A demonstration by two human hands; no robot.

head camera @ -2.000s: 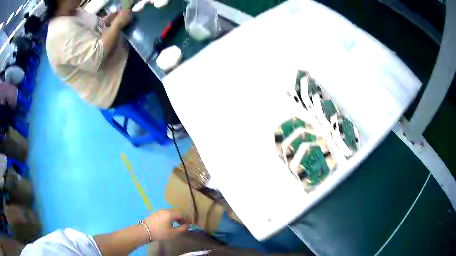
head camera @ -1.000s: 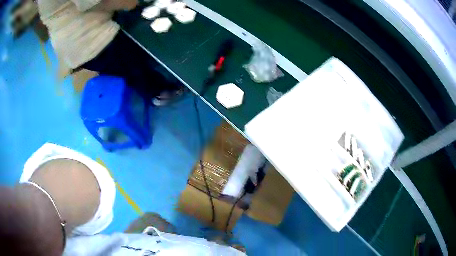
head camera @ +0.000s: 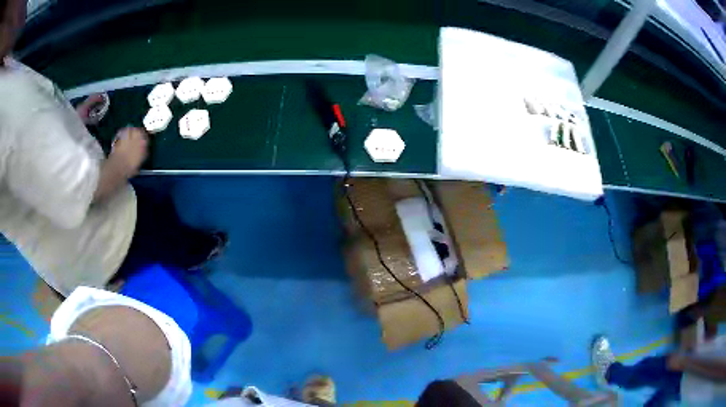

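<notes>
My left hand [head camera: 36, 385] is a dark blur at the lower left, cut off by the edge; its wrist with a thin bracelet and white sleeve show. Its fingers are hidden. My right hand is not in view. On the green bench [head camera: 247, 143], a white hexagonal housing [head camera: 384, 145] lies near the front edge. Left of it lies a black screwdriver [head camera: 325, 111] with a red part, its cord hanging off the edge. A crumpled clear bag [head camera: 388, 83] lies behind the housing. A large white foam tray [head camera: 493, 111] to the right holds several circuit boards [head camera: 567, 137].
A person [head camera: 56, 159] in a pale top works at the left beside several hexagonal housings [head camera: 189, 89]. A blue stool [head camera: 179, 306] and an open carton [head camera: 422, 318] with white foam stand on the blue floor. Another person's legs [head camera: 637, 374] show at lower right. A green belt runs behind.
The view has swung so the bench runs level across the top, with more of it showing at both ends. My left hand has gone from near the cord to the lower left edge, close to the camera.
</notes>
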